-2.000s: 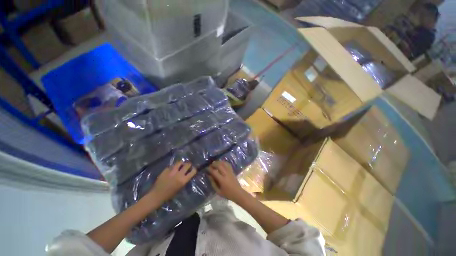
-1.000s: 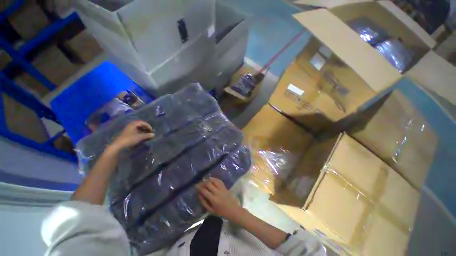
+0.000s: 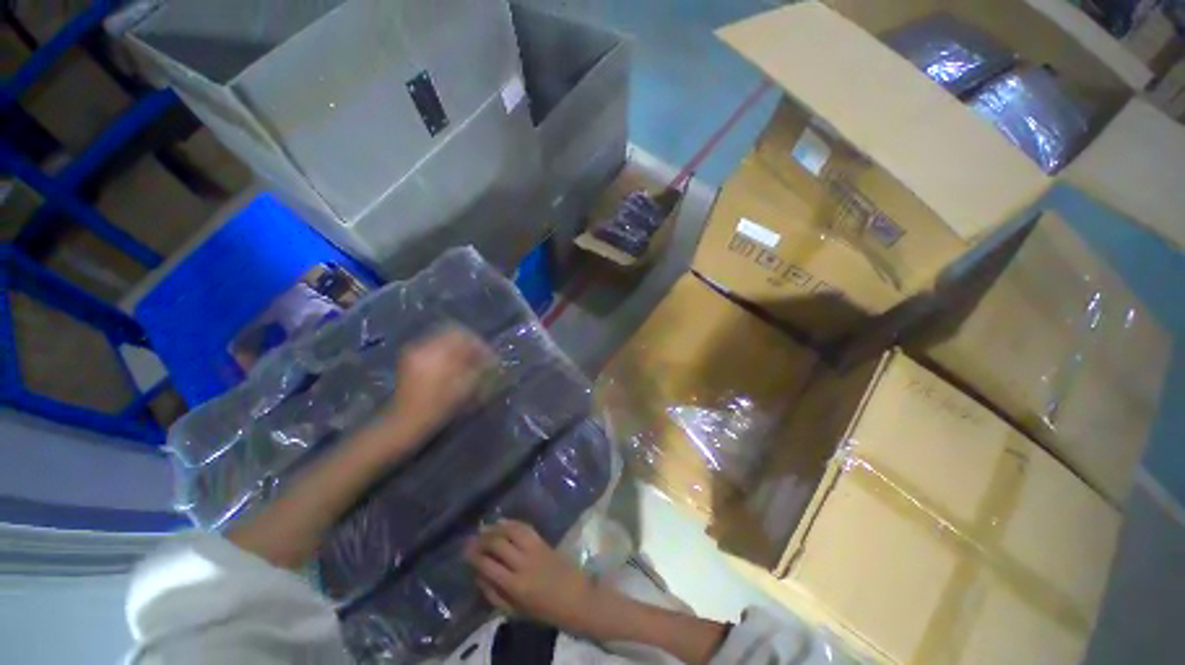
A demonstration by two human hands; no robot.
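A wrapped bundle (image 3: pixel 448 481) of dark ribbed rows under shiny clear plastic lies in front of me, close to my body. My left hand (image 3: pixel 445 377) is over its upper middle; it is blurred, and whether it touches the plastic or how its fingers are set cannot be told. My right hand (image 3: pixel 517 568) rests on the bundle's near right part, with bent fingers on the plastic. What the bundle rests on is hidden under it.
A blue plastic bin (image 3: pixel 208 312) with small items is behind the bundle. Grey totes (image 3: pixel 377 117) stand beyond. At right are taped cartons (image 3: pixel 975 520) and an open carton (image 3: pixel 897 130) with shiny dark packs. Blue racking (image 3: pixel 78 169) is at far left.
My left hand moved from beside my right hand to the bundle's upper left, then right to its upper middle. My right hand shifted slightly left and nearer. The view has shifted.
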